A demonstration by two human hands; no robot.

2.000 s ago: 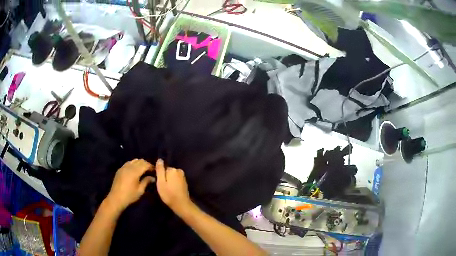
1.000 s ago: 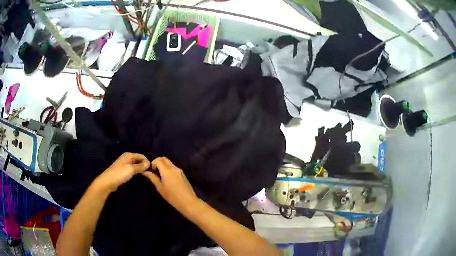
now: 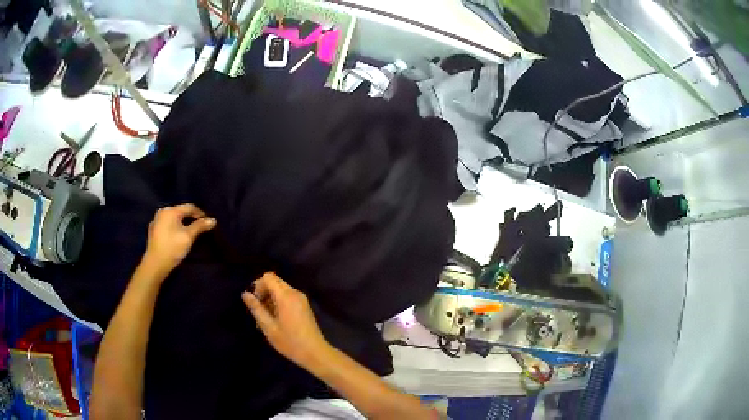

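A large heap of black fabric fills the middle in front of me and covers part of the white table. My left hand is over its left part, with thumb and fingertip brought together. Whether cloth or thread is between them cannot be told against the black. My right hand is lower and to the right, over the same fabric, palm inward. Its fingers are loosely curled, with a gap between thumb and fingers and nothing clearly held.
Sewing machine heads stand at left and lower right. A green tray with pink pieces is behind the heap. Grey pieces lie back right, small black pieces nearer. Scissors lie left; thread cones stand right.
My hands were together over the fabric and are now apart. The left has moved up and left; the right is lower. The view has shifted, and the black heap lies much as before.
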